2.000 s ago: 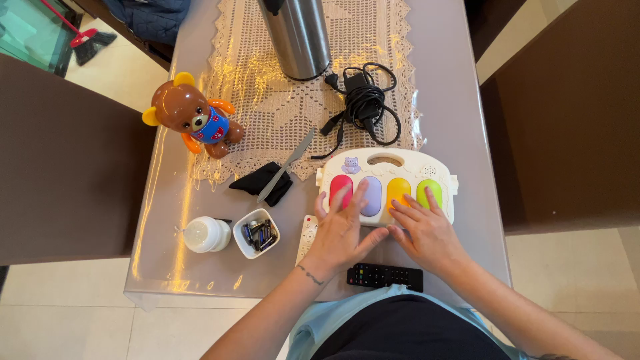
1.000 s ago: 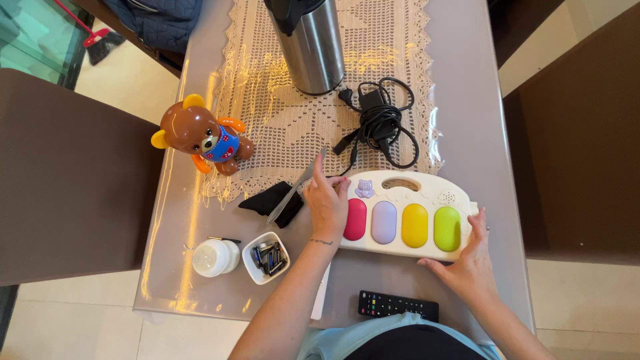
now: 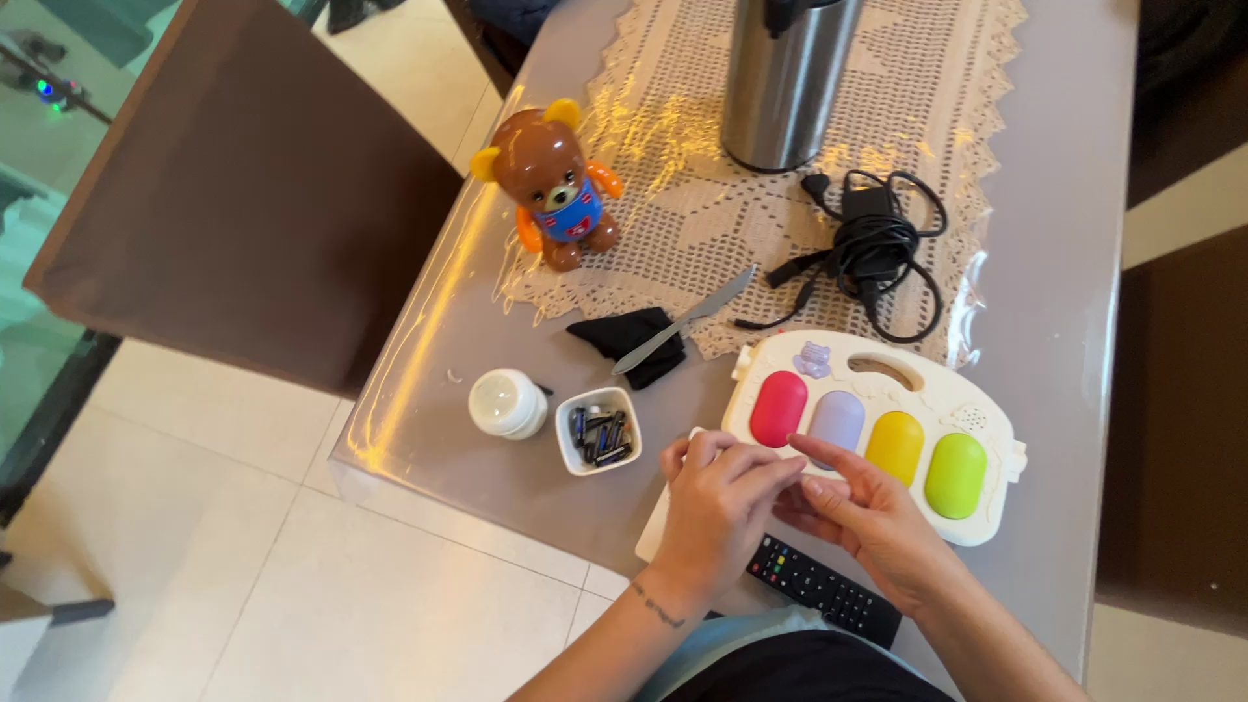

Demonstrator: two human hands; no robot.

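My left hand point(image 3: 726, 502) and my right hand point(image 3: 858, 507) meet at the fingertips over the near edge of a white toy piano panel point(image 3: 885, 372) with colored oval keys. Whether anything small is between the fingers cannot be told. Under my left hand lies a white object point(image 3: 655, 526), mostly hidden. A black remote control point(image 3: 829, 590) lies below my hands, partly covered by my right hand. Left of them stand a white square bowl point(image 3: 564, 444) of batteries and a white lidded jar point(image 3: 507, 403). A table knife point(image 3: 682, 324) rests across a black cloth point(image 3: 609, 336).
A brown toy bear point(image 3: 551, 185) stands at the table's left edge. Behind the panel lies a coiled black power adapter point(image 3: 868, 239). A steel thermos point(image 3: 785, 88) stands on a crocheted runner point(image 3: 702, 224). Brown chairs point(image 3: 244, 205) flank the table.
My hands have left the two ends of the panel and come together at its near edge. The panel now sits tilted, partly because the view has turned and shifted.
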